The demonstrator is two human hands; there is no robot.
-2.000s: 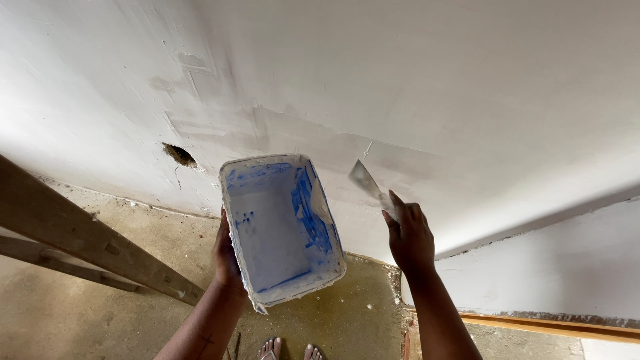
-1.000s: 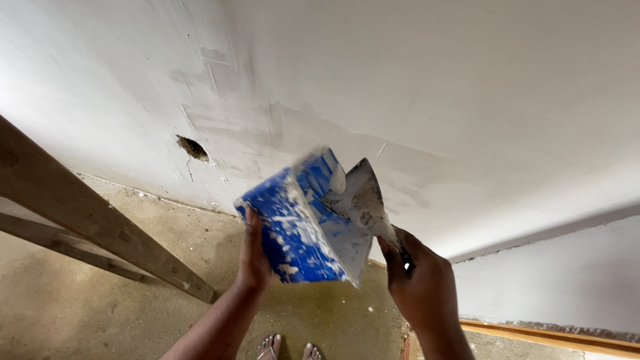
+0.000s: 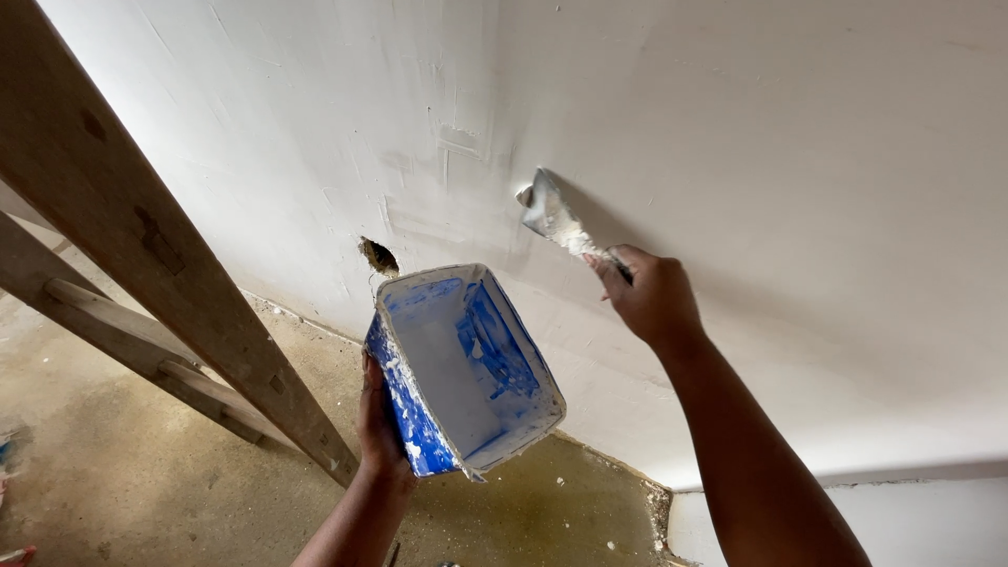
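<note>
My left hand point(image 3: 383, 421) grips the side of a blue plastic tub point(image 3: 421, 437), which is tilted with its mouth toward me. White compound coats its inner walls and rim. My right hand point(image 3: 650, 291) is closed around the handle of a putty knife point(image 3: 555, 213). White compound covers much of the blade, with a small lump at its tip. The blade is up and right of the tub, close to the white plastered wall point(image 3: 748, 142); whether it touches the wall I cannot tell.
A broken hole point(image 3: 379, 257) in the wall shows just above the tub. On the left a wooden ladder point(image 3: 165, 244) leans across the view. Below lies a stained concrete floor point(image 3: 228, 480) with crumbs along the wall's foot. A low white wall section point(image 3: 921, 520) is at lower right.
One second ago the putty knife was against the more steeply tipped tub; now it is apart from it, up by the wall. The tub's mouth has turned back toward me.
</note>
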